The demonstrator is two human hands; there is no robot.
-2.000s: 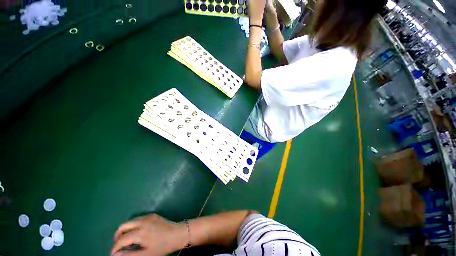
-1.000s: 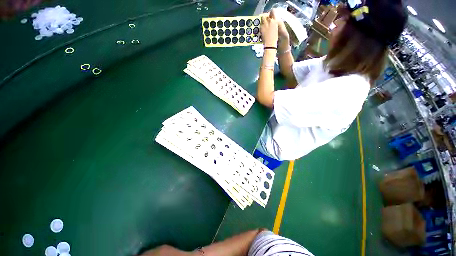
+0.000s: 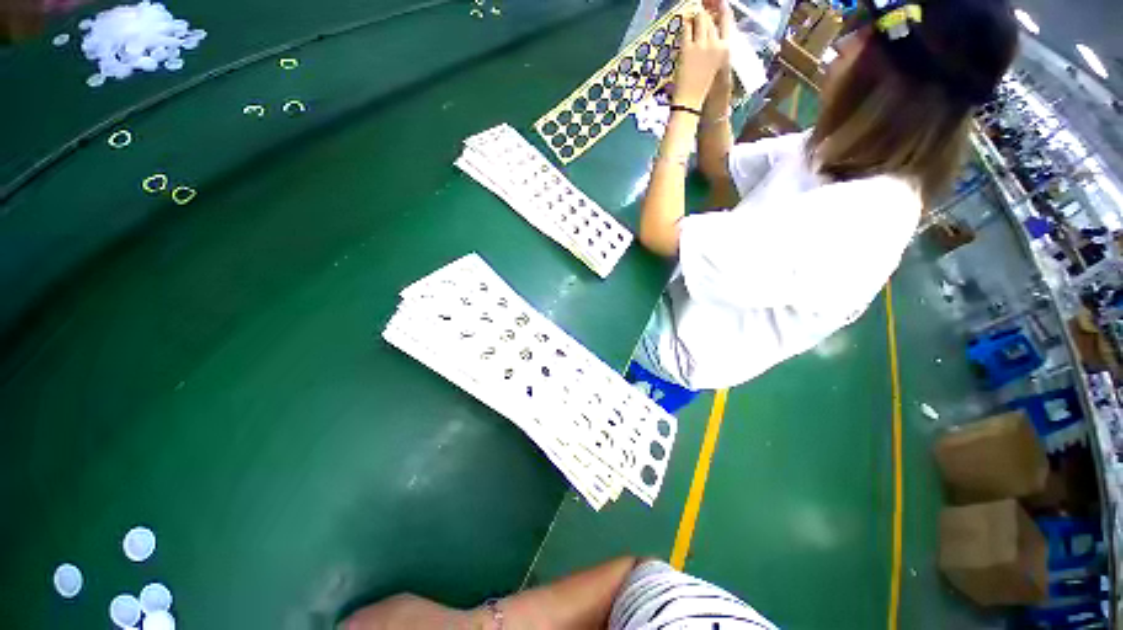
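Note:
A fanned stack of empty die-cut sheets (image 3: 530, 375) lies on the green bench near its edge, with dark round holes showing. My right hand (image 3: 413, 613) is at the bottom edge, below the stack and apart from it. Its fingers are cut off by the frame, so I cannot tell what it holds. Several loose white discs (image 3: 139, 543) lie at the lower left. My left hand is out of the picture.
A second stack of empty sheets (image 3: 548, 197) lies farther up the bench. A seated person (image 3: 788, 259) in white holds a die-cut sheet (image 3: 603, 105). A disc pile (image 3: 138, 41) and ring scraps (image 3: 154, 183) lie at upper left. Cardboard boxes (image 3: 993, 458) stand on the floor.
The view has shifted, and my right hand has sunk mostly out of the frame at the bottom. The other person's sheet has come into fuller view and tilted. The ring scraps have shifted left since one second ago.

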